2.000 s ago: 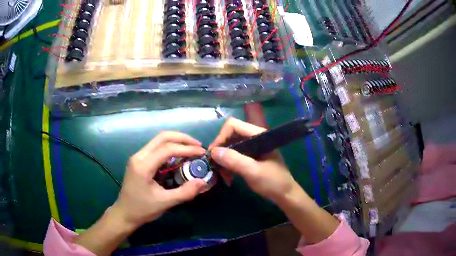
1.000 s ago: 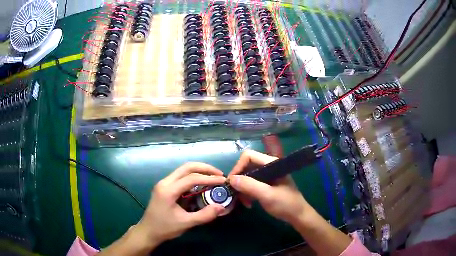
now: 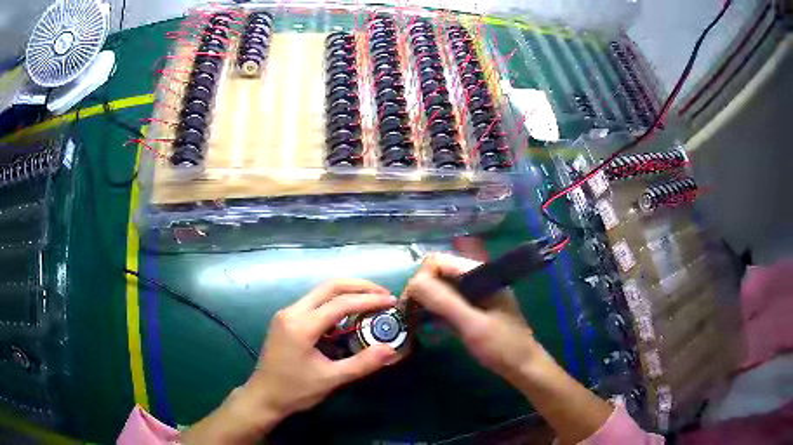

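A small round speaker driver point(image 3: 386, 328) with a silver rim and blue-grey centre sits face up at the lower middle, on what looks like a round fixture mostly hidden under it. My left hand point(image 3: 326, 348) curls around its left side, with thumb at the front and fingertips at the back. Red lead wire shows between the fingers. My right hand point(image 3: 474, 317) holds the thick black test probe point(image 3: 509, 271) like a pen, its front end at the driver's upper right edge. The exact contact is too blurred to tell.
A stacked clear blister tray point(image 3: 278, 187) with rows of dark drivers stands ahead. A side tray stack point(image 3: 665, 287) is at the right, more trays point(image 3: 35, 243) at the left. A white fan point(image 3: 65, 43) is upper left. The red and black probe cable point(image 3: 609, 169) runs up right. A black cord point(image 3: 187, 300) lies left.
The view has shifted, showing more of the tray and fan than at first. My right hand and the probe have turned slightly and look blurred. My left hand still holds around the driver.
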